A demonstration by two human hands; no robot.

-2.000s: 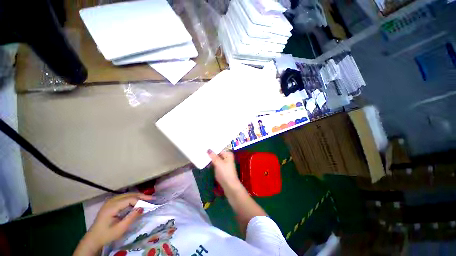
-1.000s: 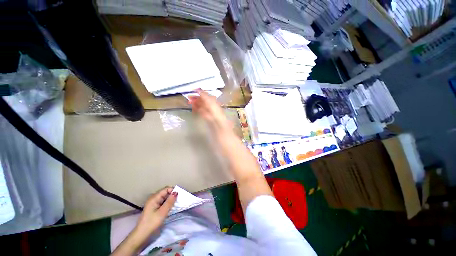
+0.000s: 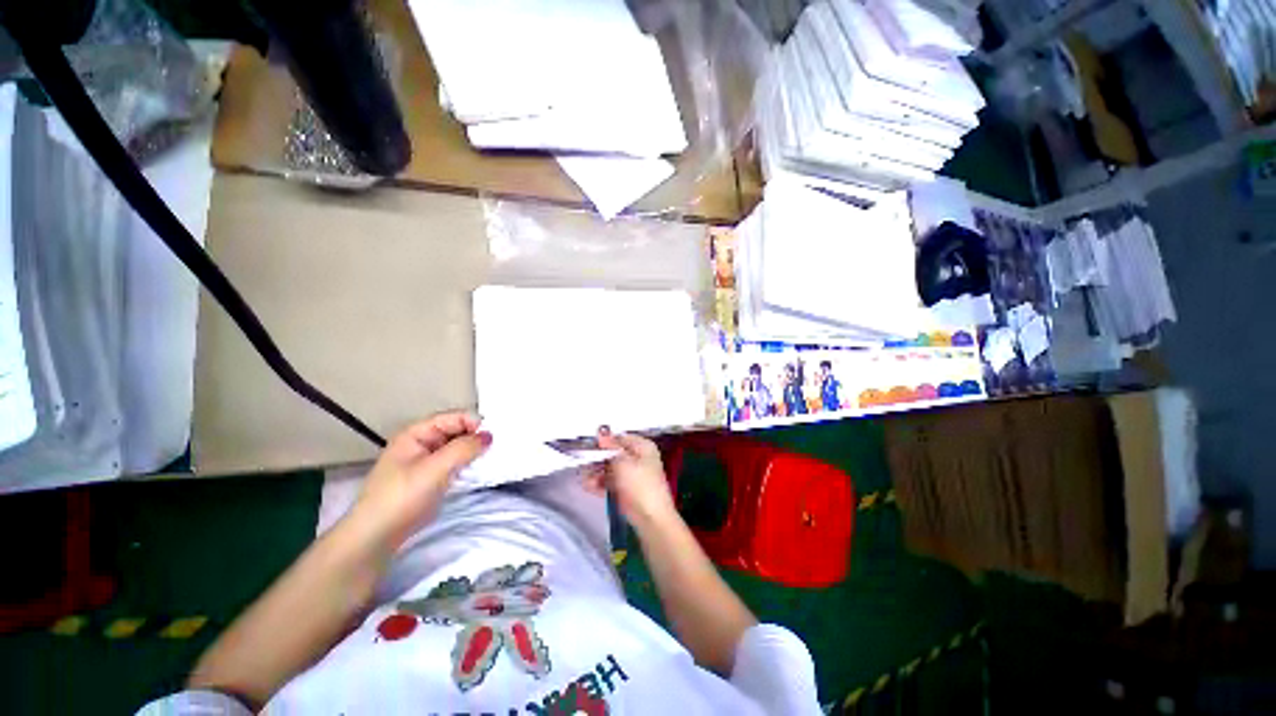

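Note:
A white board [image 3: 588, 357] lies flat on the beige bench near its front edge. A small white sheet [image 3: 521, 463] is held in front of the board's near edge. My left hand [image 3: 427, 469] pinches the sheet's left end between thumb and fingers. My right hand [image 3: 633, 473] is at the sheet's right side, fingertips close together near the board's front edge; whether it pinches the sheet or a small piece is too small to tell.
White boards are stacked on a printed colour sheet [image 3: 868, 381] at the right, beside a black ring-like object [image 3: 953, 263]. More white sheets [image 3: 553, 70] lie at the back on cardboard. A black cable [image 3: 231, 301] crosses the left. A red stool [image 3: 798, 515] stands below the bench.
A white board now lies in front of me on the bench. My right hand has come back from the rear sheets to the small sheet by my left hand.

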